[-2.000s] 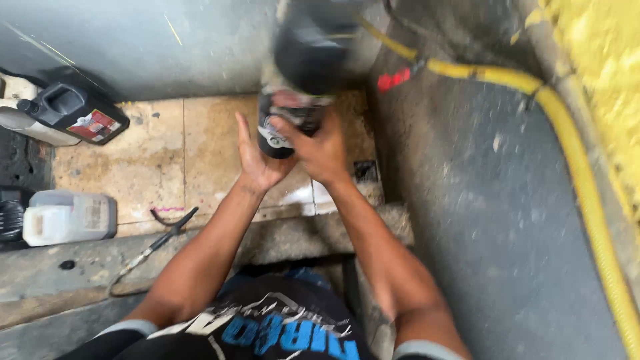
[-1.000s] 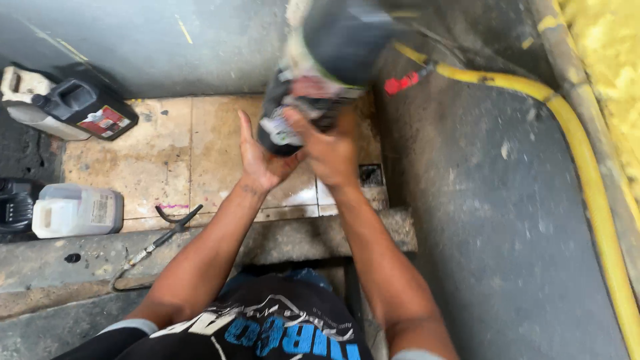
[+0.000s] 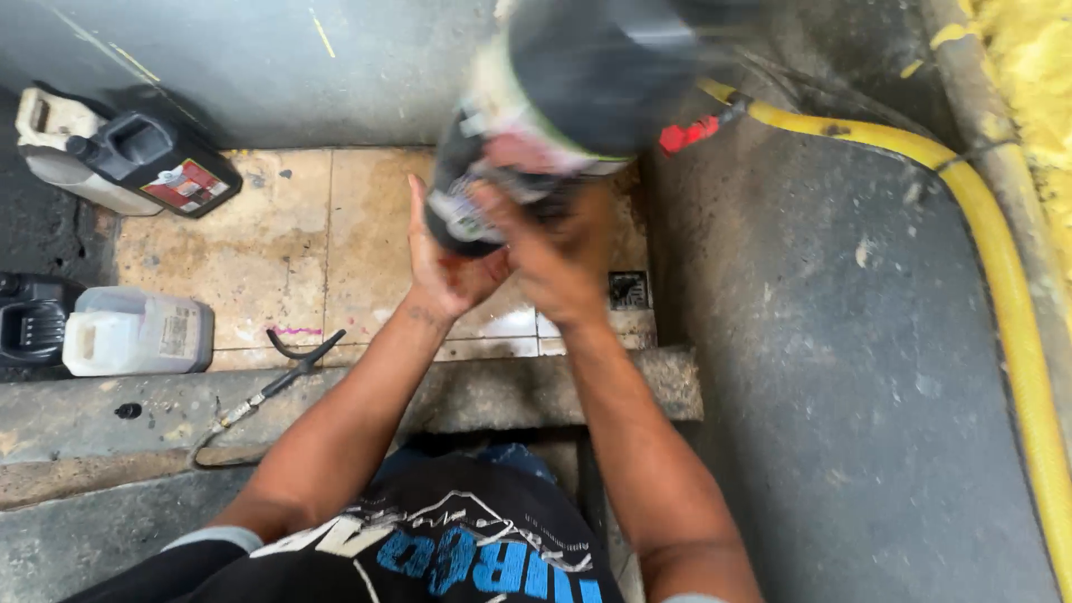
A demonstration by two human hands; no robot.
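Observation:
A large dark plastic bottle with a printed label [image 3: 536,151] is held tilted in front of me, its upper part leaning right and blurred by motion. My left hand [image 3: 456,268] is cupped under the bottle's lower end, palm up, with the thumb raised along its side. My right hand [image 3: 553,260] grips the label area from the right; its fingers are blurred. I cannot tell what lies between the left palm and the bottle. Below them is a tiled basin floor [image 3: 276,218].
Black [image 3: 142,159] and whitish [image 3: 63,155] jugs stand at the upper left. A translucent jug [image 3: 138,331] is beside a black container [image 3: 33,322]. A hose with a forked black end [image 3: 293,373] crosses the concrete ledge [image 3: 536,389]. A drain [image 3: 628,290] and yellow hose [image 3: 997,243] lie right.
The hands stay around the bottle in much the same place. The bottle's upper part has tipped further to the right.

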